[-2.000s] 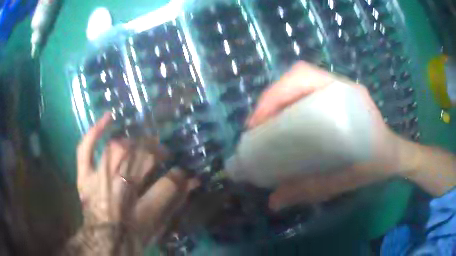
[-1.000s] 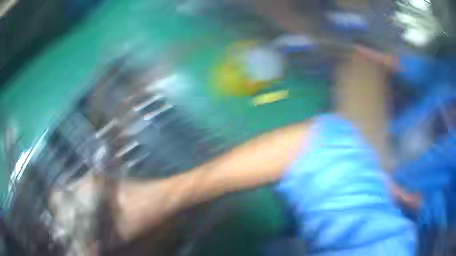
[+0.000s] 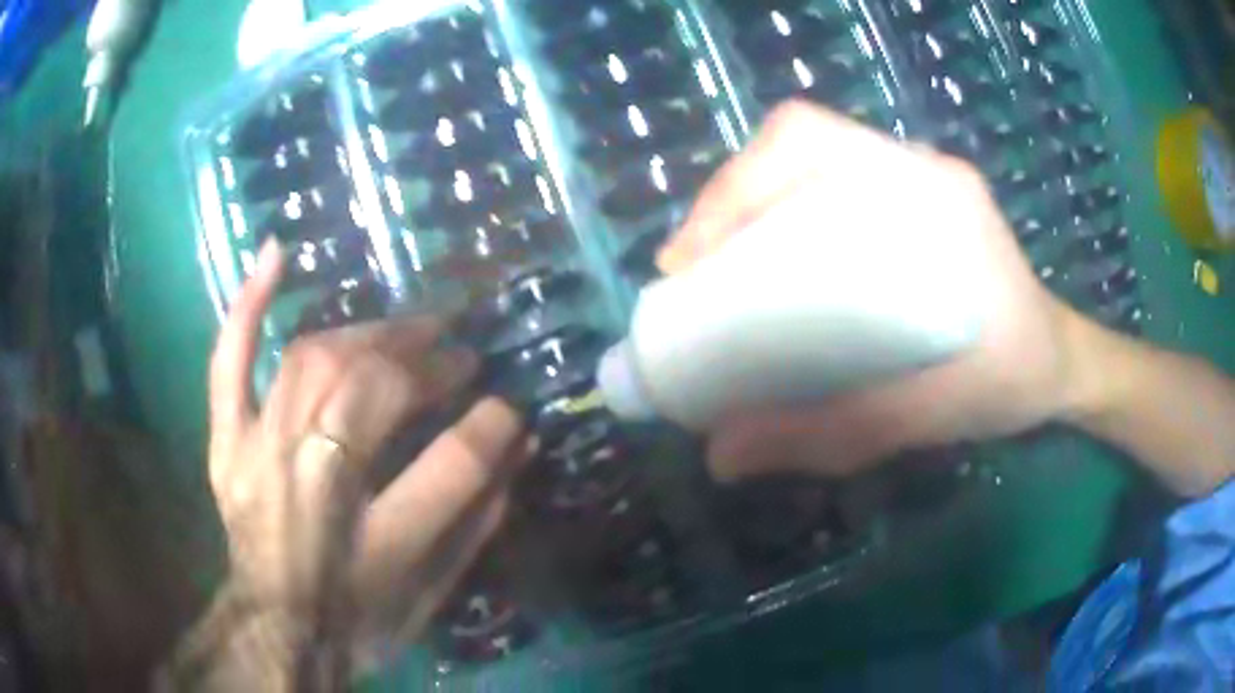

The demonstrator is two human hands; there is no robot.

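A clear blister tray (image 3: 355, 176) holds rows of small black round parts (image 3: 447, 131) with bright metal centres. My right hand (image 3: 867, 298) is wrapped around a fat milky white squeeze bottle (image 3: 813, 318). The bottle lies on its side, its narrow yellowish tip pointing left, at or just above a part near the tray's middle. My left hand (image 3: 359, 433) rests over the tray's left part, index finger and thumb bent toward the parts left of the tip. Whether its fingertips pinch a part cannot be told. The hands hide the parts beneath them.
The tray lies on a green mat (image 3: 156, 257). A slim white bottle (image 3: 111, 48) and a white item (image 3: 271, 30) lie at the top left, by a blue edge. A yellow tape roll (image 3: 1195, 176) and small yellow scrap (image 3: 1207, 278) lie at the right.
One second ago the view was turned right and blurred, showing blue sleeves; it is back on the tray. Against two seconds ago, the bottle and my right hand sit slightly higher in view.
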